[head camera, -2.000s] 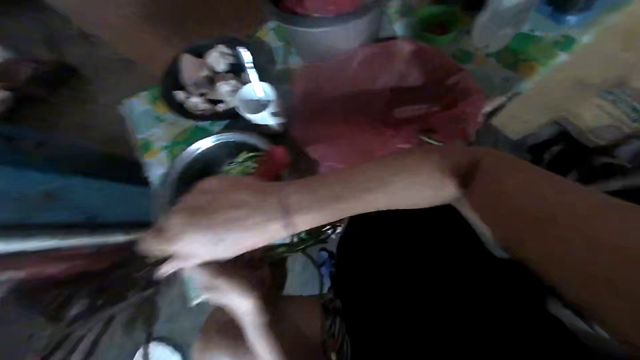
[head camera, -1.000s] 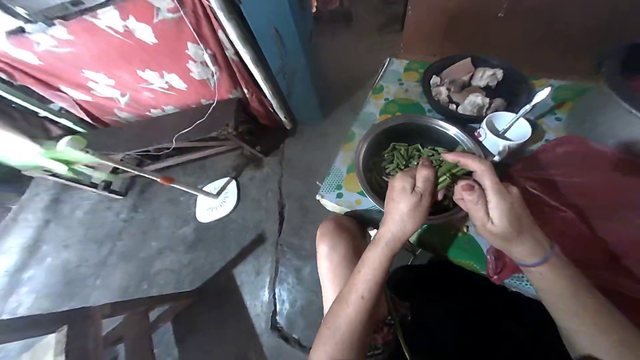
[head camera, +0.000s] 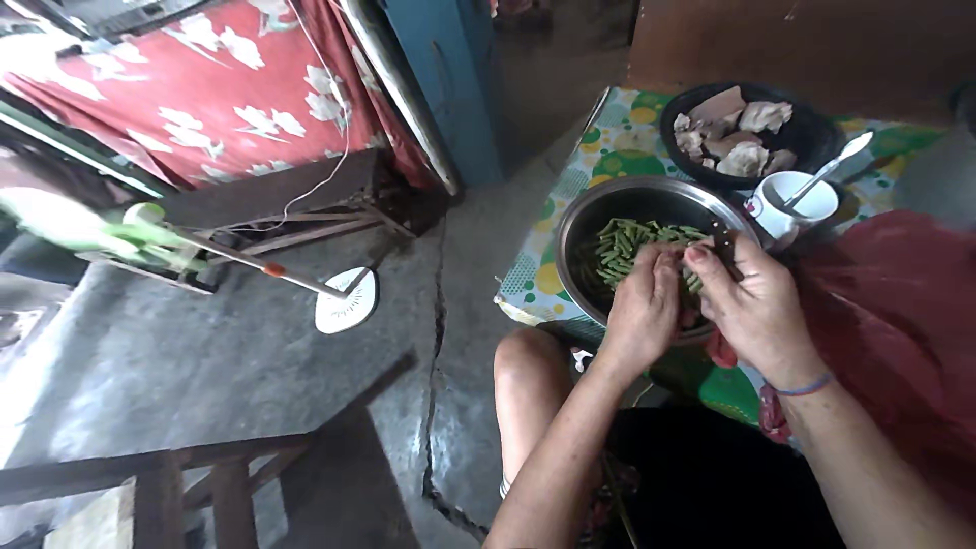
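Note:
A steel bowl (head camera: 572, 221) holds cut green beans (head camera: 621, 244). Over its near right side are both hands, fingertips close together. My left hand (head camera: 644, 309) has curled fingers; what lies inside them is hidden. My right hand (head camera: 751, 305), with a band at the wrist, has its thumb towards the left fingers and its forefinger bent around a dark riveted piece, apparently a small knife's handle (head camera: 721, 235). The blade cannot be made out. Behind the bowl, a black dish (head camera: 816, 141) carries chunks of pale meat (head camera: 743, 160).
A white mug (head camera: 778, 217) with a spoon (head camera: 835, 164) stands right of the bowl on a patterned tablecloth (head camera: 560, 221). Red plastic (head camera: 892, 305) spreads at the right. A green fan (head camera: 145, 236), with a white base, stands on the cracked floor at the left, near wooden furniture.
The view has swung widely since the first frame. Green bean pieces showed between my hands a second ago; now the fingers mostly cover that spot and the dark riveted piece shows.

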